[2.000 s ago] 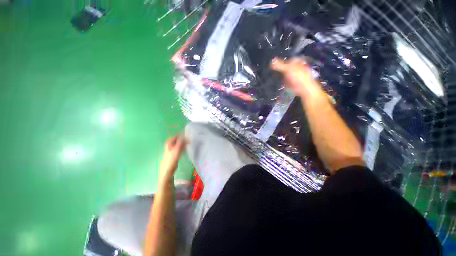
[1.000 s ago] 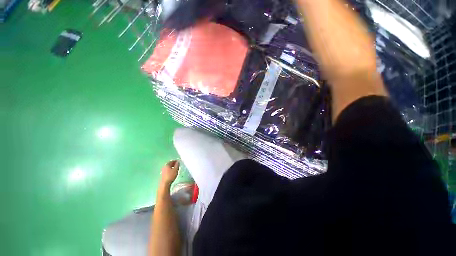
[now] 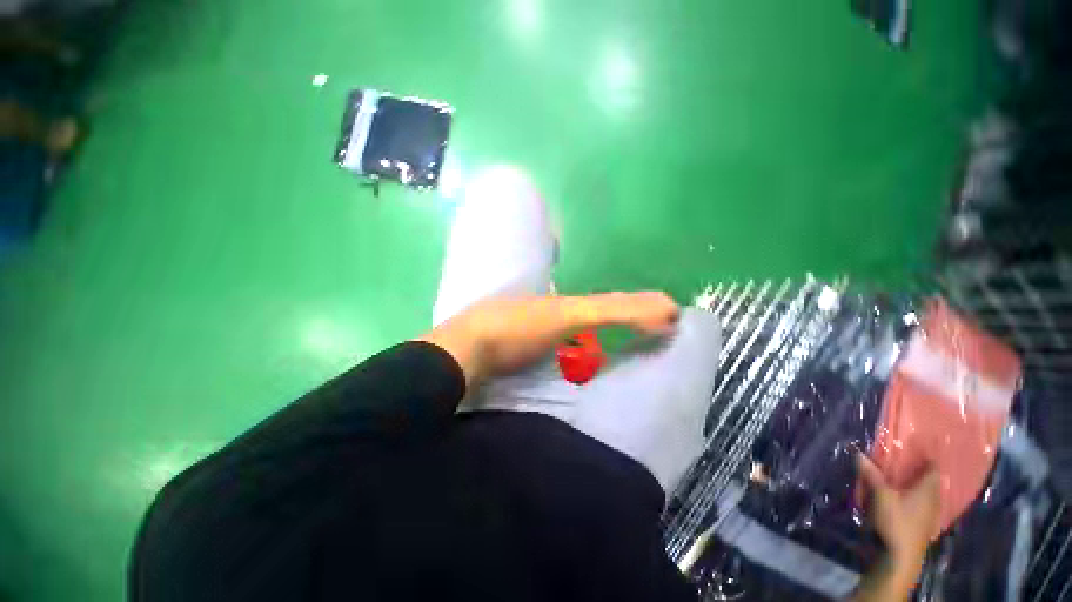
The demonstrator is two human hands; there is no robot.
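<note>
A salmon polybagged garment [image 3: 962, 388] with a pale band lies over dark bagged garments in the wire cage [image 3: 752, 394] at the right. My right hand [image 3: 905, 500] is at its lower left edge, fingers partly spread against it; blur hides whether they grip it. My left hand [image 3: 641, 312] is over my knee, beside the cage's edge. It is blurred and seen from the side, with nothing visible in it. Another dark polybagged garment [image 3: 407, 140] with a white band lies flat on the green floor beyond my other knee.
A red patch of the stool [image 3: 578, 358] shows between my knees. Part of another dark pack [image 3: 884, 18] is on the floor at the top right. Dark, blurred items stand along the left edge. Cage mesh continues at the right edge.
My view has turned left, putting the cage at the lower right. The floor pack appears nearer. My right hand is now at the salmon pack; my left arm has swung across my knees toward the cage.
</note>
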